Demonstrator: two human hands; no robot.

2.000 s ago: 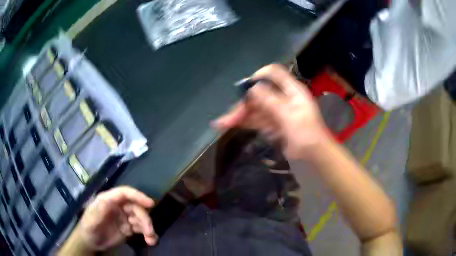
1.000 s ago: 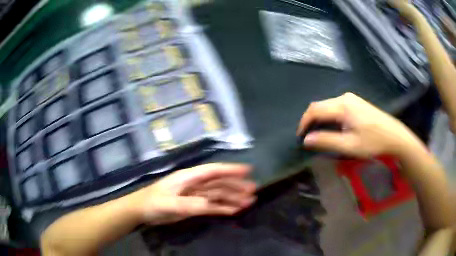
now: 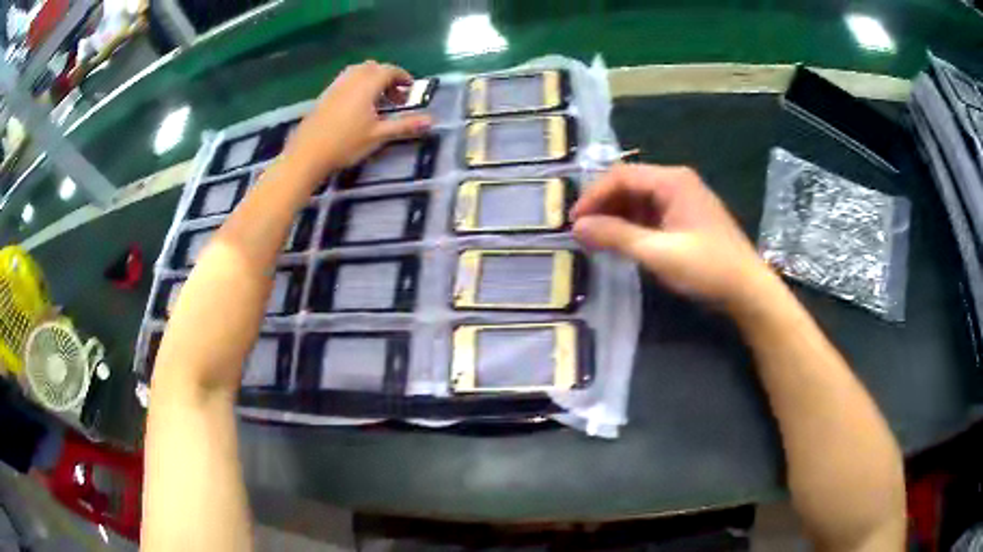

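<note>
The blister tray (image 3: 431, 323) lies in front of me under a crinkled whitish liner (image 3: 614, 356). Its right column holds several phone frames (image 3: 515, 278) with gold-coloured ends up; the columns to the left hold plain black ones (image 3: 370, 283). My left hand (image 3: 367, 113) is at the tray's back edge, thumb and fingers around a phone frame (image 3: 418, 94), most of it hidden by the hand. My right hand (image 3: 636, 210) is over the tray's right edge, fingertips curled together beside the middle gold-ended frame. Whether it pinches something small cannot be seen.
A clear bag of silver parts (image 3: 835, 232) lies right of the tray, with a black slab (image 3: 843, 116) behind it. Stacked trays (image 3: 959, 162) stand at far right. A green belt (image 3: 647, 38) runs behind. Fans (image 3: 63, 364) and a red stool (image 3: 97, 485) are at left.
The view has swung, now showing the whole tray. My left hand has moved from the tray's front to its back, onto a frame. My right hand has moved from the bench's front edge to the tray's right side.
</note>
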